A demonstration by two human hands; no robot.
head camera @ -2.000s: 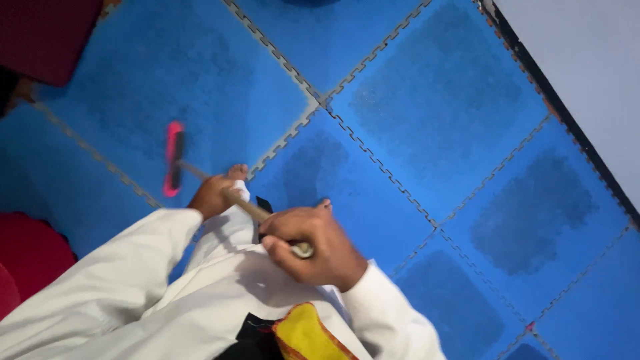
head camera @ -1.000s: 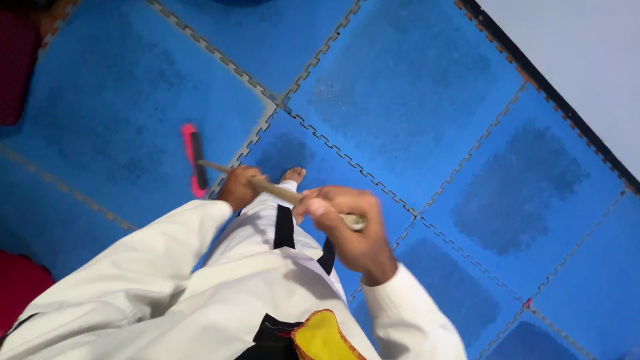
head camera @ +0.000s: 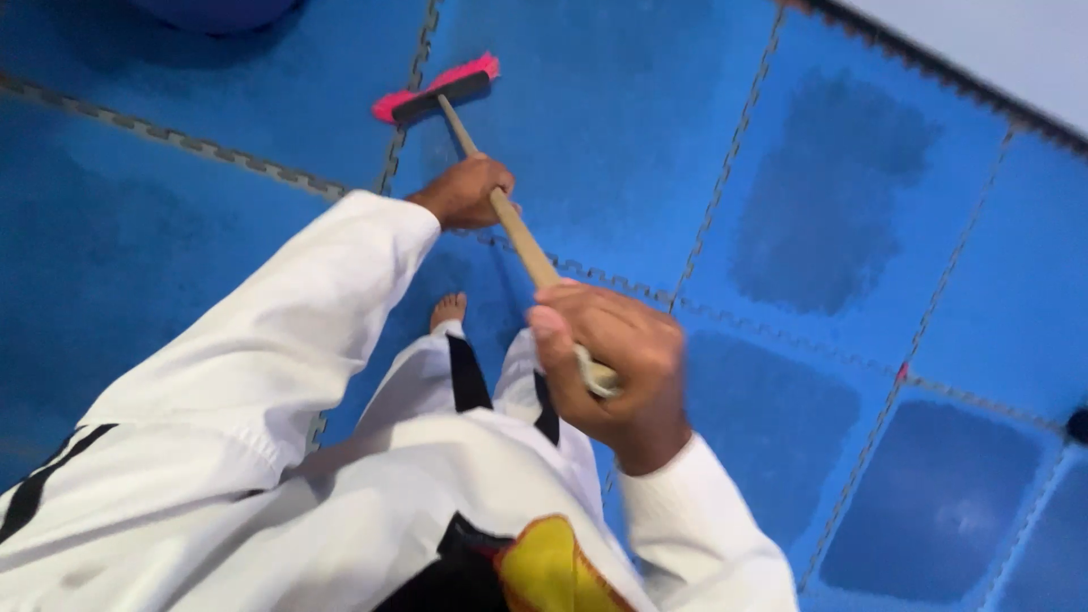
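A push broom with a wooden handle (head camera: pixel 525 242) and a black head with pink bristles (head camera: pixel 442 87) slants across the head view, its head on blue interlocking foam mats (head camera: pixel 595 127). My left hand (head camera: pixel 472 191) is closed around the middle of the handle. Nearer to me, my right hand (head camera: pixel 616 365) grips the handle close to its top end, where a pale cord loop shows. White sleeves cover both arms. Below are white trousers, hanging black belt ends (head camera: pixel 467 374) and a yellow cloth (head camera: pixel 552 565) at the waist.
Darker patches (head camera: pixel 837 195) mark several mats. A dark blue rounded object (head camera: pixel 212 10) stands at the top left. Along the upper right runs a black edge (head camera: pixel 918 47) beside a pale surface. My bare foot (head camera: pixel 448 310) is on the mat. A small black object (head camera: pixel 1078 425) shows at the right edge.
The broom head has swung from the left side of my body to out in front, with both hands still on the handle. The view has shifted, and the red objects at left are out of it.
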